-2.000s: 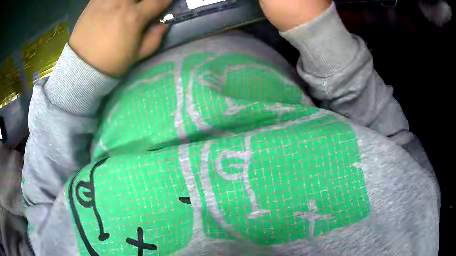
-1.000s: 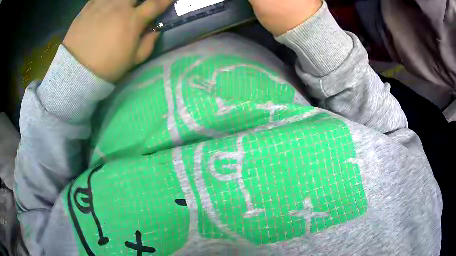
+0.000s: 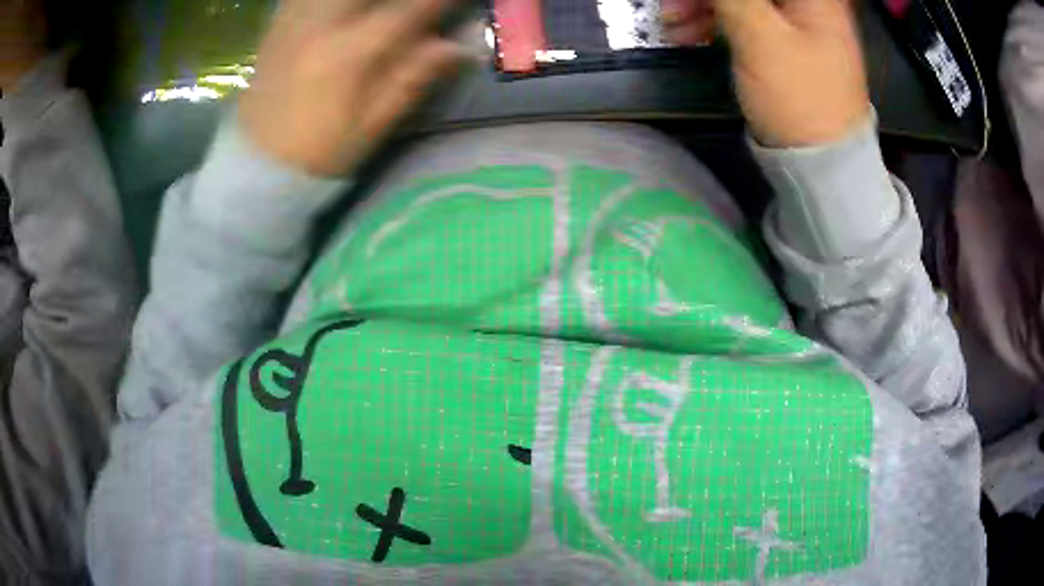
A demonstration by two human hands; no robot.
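A flat black electronic unit (image 3: pixel 578 37) lies at the top of the view on the dark bench, cut off by the frame's edge. It has a pink-red block at its left end and a white label near its right. My left hand (image 3: pixel 343 80) is blurred, left of the unit, fingers apart, with a small gap to the red end; it holds nothing that I can see. My right hand (image 3: pixel 796 63) is at the unit's right end, its fingertips against the unit's edge by the label.
The dark bench edge (image 3: pixel 550 101) runs just in front of my sweatshirt. A shiny yellow-gold sheet (image 3: pixel 200 74) lies at the upper left. Another black piece with a white label (image 3: pixel 944 71) and a thin pale line are at the upper right. Other people's sleeves show at both sides.
The view has swung so my hands sit further right. The unit's pink-red end has come into view. My left hand has moved off the unit's left end. The labelled piece at right now shows.
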